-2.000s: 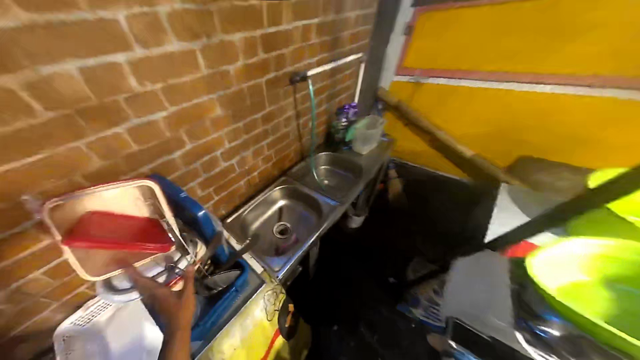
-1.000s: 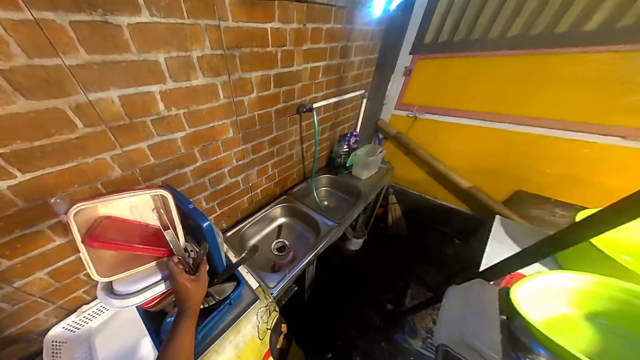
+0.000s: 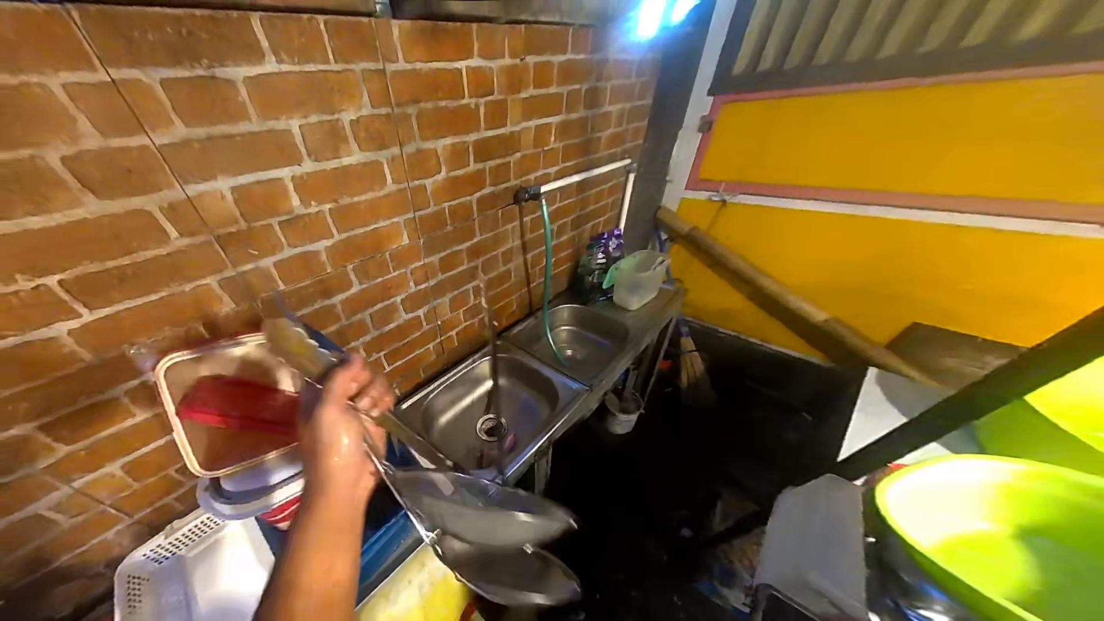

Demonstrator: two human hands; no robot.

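Observation:
My left hand (image 3: 345, 431) is closed around the handles of several metal kitchen utensils, blurred by motion. Two of them end in wide shallow metal heads (image 3: 483, 509) that hang to the lower right, over the counter's front edge. Behind the hand, a cream rectangular tub (image 3: 185, 431) with a red plastic container (image 3: 237, 404) in it leans near the brick wall. Below lies a white perforated plastic basket (image 3: 164, 552). A blue crate (image 3: 388, 548) is partly hidden by the forearm. My right hand is out of view.
A steel double sink (image 3: 526, 388) runs along the wall, with a green hose (image 3: 548, 267) hanging into its far basin. A clear plastic tub (image 3: 640, 280) stands beyond. At right are a lime-green basin (image 3: 975, 517) and a dark diagonal bar (image 3: 975, 401). A broom (image 3: 690, 362) stands on the dark floor.
My left hand has lifted the utensils from the crate area beside the cream tub and moved to the right. Their wide metal heads now show in front of the sink.

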